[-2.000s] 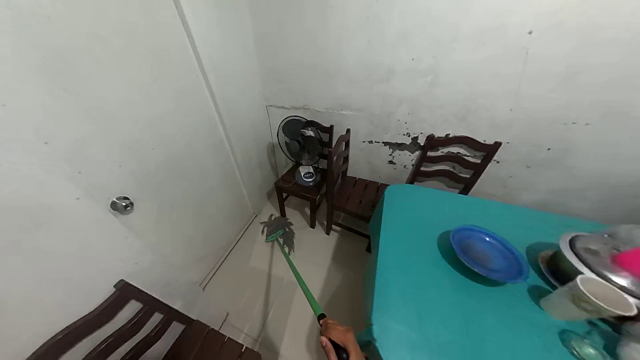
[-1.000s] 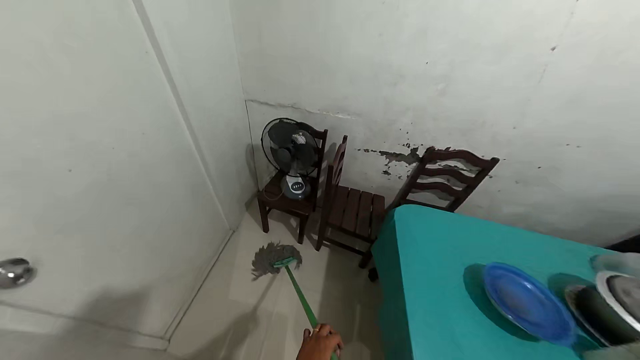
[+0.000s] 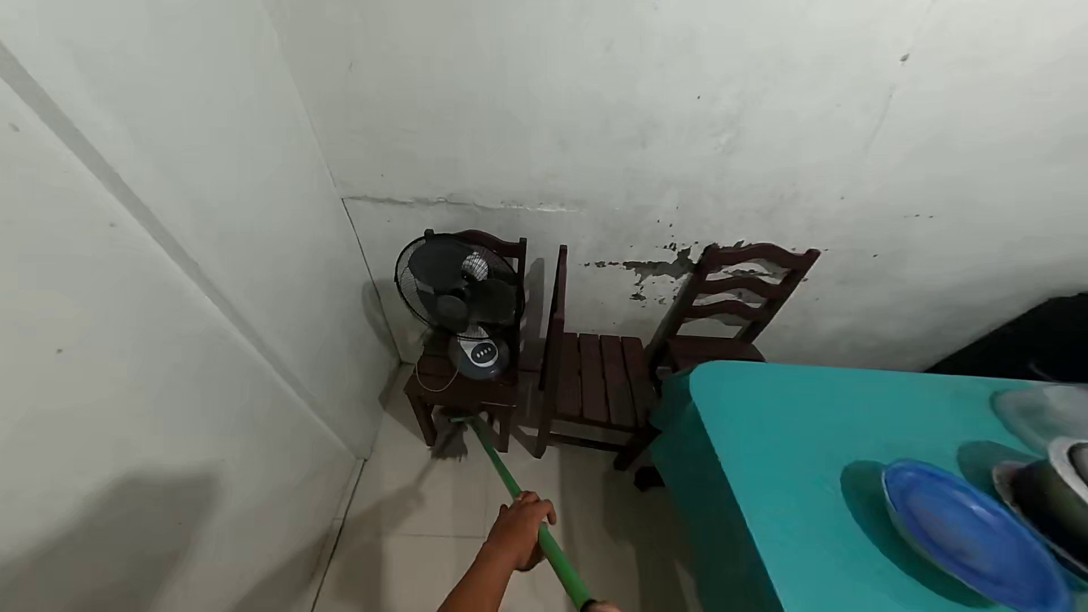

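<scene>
My left hand (image 3: 520, 529) is wrapped around the green handle (image 3: 497, 463) of a mop, its forearm coming in from the bottom edge. Of my right hand (image 3: 603, 606), only a small part shows at the bottom edge, at the dark end of the handle. The grey string mop head (image 3: 450, 438) lies on the tiled floor at the front legs of a dark wooden chair (image 3: 466, 393), partly hidden under its seat. On that chair stands a black electric fan (image 3: 459, 289) with a round wire guard.
Two more wooden chairs (image 3: 603, 378) (image 3: 739, 293) stand right of the fan, by a wall with peeling paint. A table with a teal cloth (image 3: 799, 442) fills the lower right, bearing a blue plate (image 3: 969, 531) and a pot (image 3: 1050, 484). A white wall (image 3: 212, 382) rises at left.
The mop head, out on the floor in front of the fan's chair before, is now at that chair's legs. Two hands are now seen on the handle, where one showed earlier.
</scene>
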